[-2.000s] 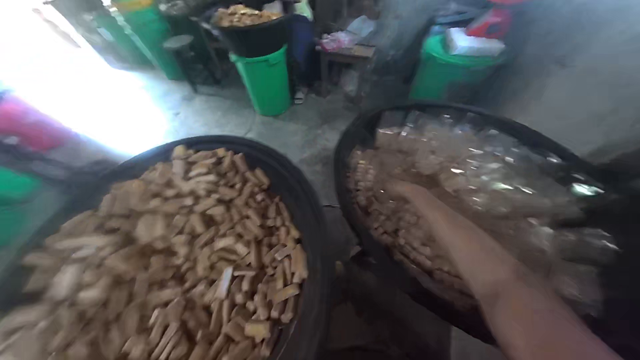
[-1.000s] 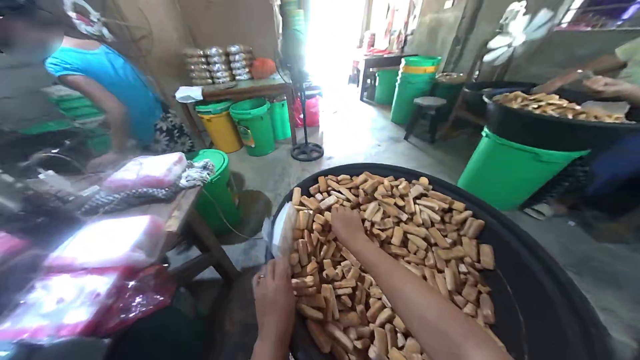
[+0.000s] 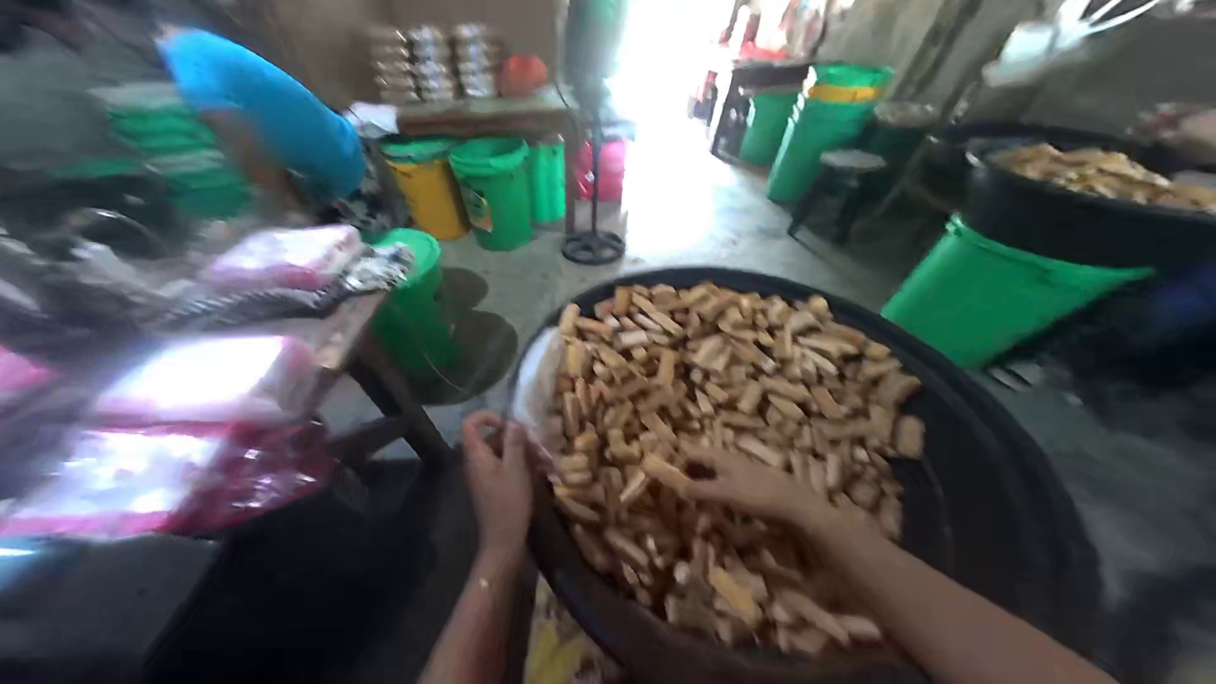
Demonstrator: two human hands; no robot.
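A wide black plastic tub holds a heap of short, stick-shaped baked pieces, light brown in colour. My right hand is in the heap, its fingers around one piece. At the tub's left rim, my left hand grips the edge of a clear plastic bag, which lies against the inner wall beside the pieces. Whether anything is inside the bag cannot be told.
Packs in pink-edged plastic lie on a wooden table at left, near a person in a blue shirt. Green bins and a fan stand are behind. Another black tub rests on a green bin at right.
The view swung from two tubs to this one between the first two frames. Since one second ago, my right hand has moved nearer within the heap and now has a piece in its fingers.
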